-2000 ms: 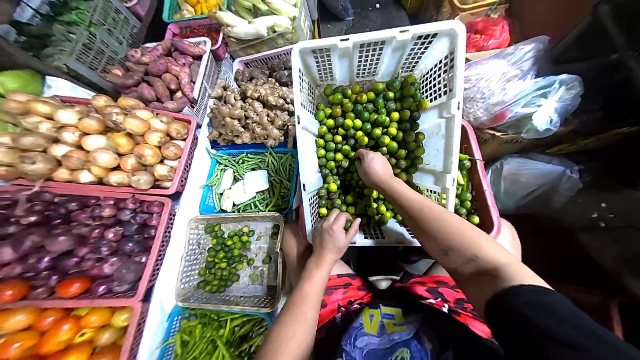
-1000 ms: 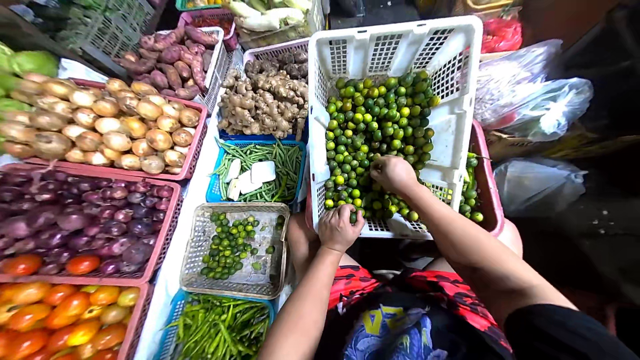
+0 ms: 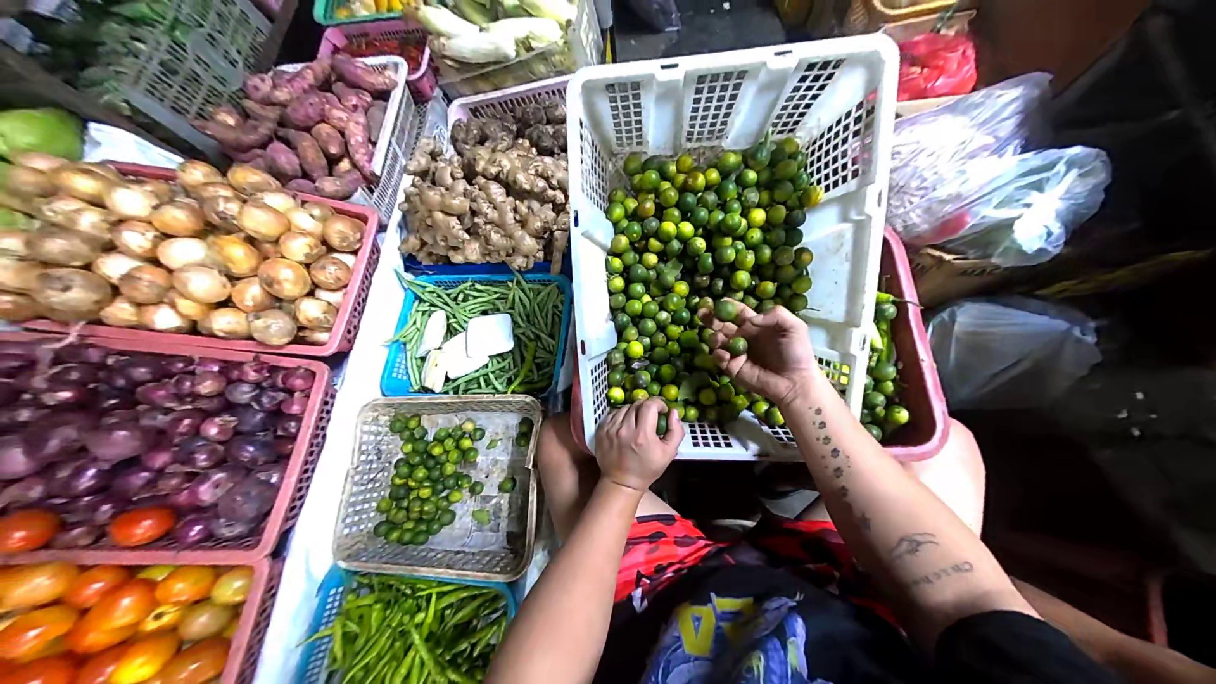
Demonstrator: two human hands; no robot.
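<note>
A large white plastic crate [image 3: 845, 223] rests tilted on a red tub [image 3: 926, 380] over the lap, with many small green citrus fruits [image 3: 703, 228] inside. At the crate's near left corner, my left hand [image 3: 638, 442] has its fingers curled around a green fruit. My right hand [image 3: 765, 351] is turned partly palm up above the pile, with small green fruits at its fingers. Left of my left hand stands a smaller beige basket [image 3: 356, 484] holding a heap of the same fruits and a few loose green leaves.
Green beans with white pieces fill a blue basket [image 3: 391, 356]; green chillies [image 3: 413, 632] lie nearer. Ginger [image 3: 484, 204], sweet potatoes [image 3: 313, 123], onions [image 3: 180, 252], red onions [image 3: 142, 437] and tomatoes [image 3: 114, 617] stand left. Plastic bags [image 3: 1016, 190] are at the right.
My right hand has turned from reaching knuckles up into the pile to facing partly upward with fruits at its fingers. My left hand stays at the crate's near left corner.
</note>
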